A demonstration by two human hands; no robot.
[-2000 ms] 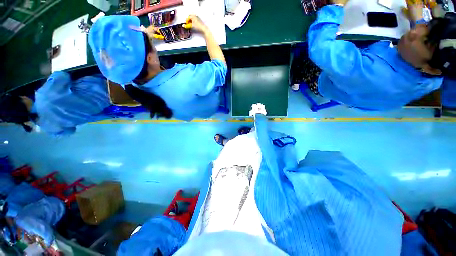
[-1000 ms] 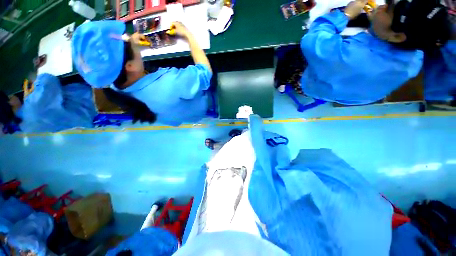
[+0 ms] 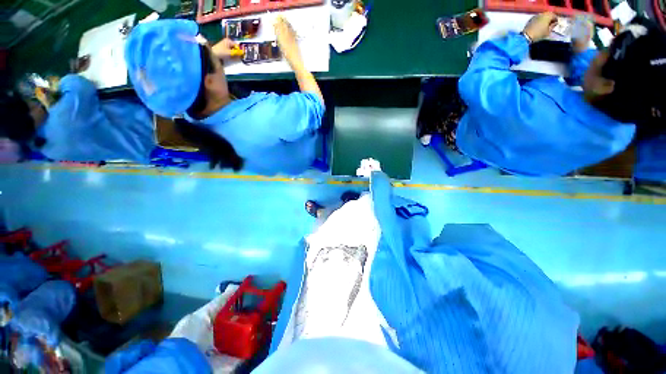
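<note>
Neither of my hands is in view. My open blue smock and white patterned shirt fill the lower middle. In front of me is a long green-topped bench. Phones lie on a white sheet before a seated person at the left, whose hands are at them. Another phone lies tilted on the bench, further right. Red trays stand along the bench's back edge. A flat green panel is below the bench edge, between two seated people.
Seated people in blue smocks line the bench. A yellow line crosses the blue floor. Behind, at lower left, are a red stool, a brown carton and more people. Dark items lie at lower right.
The view has shifted slightly, showing more of the red trays at the right and the red stool at lower left. The left seated person's right hand has moved off the phone.
</note>
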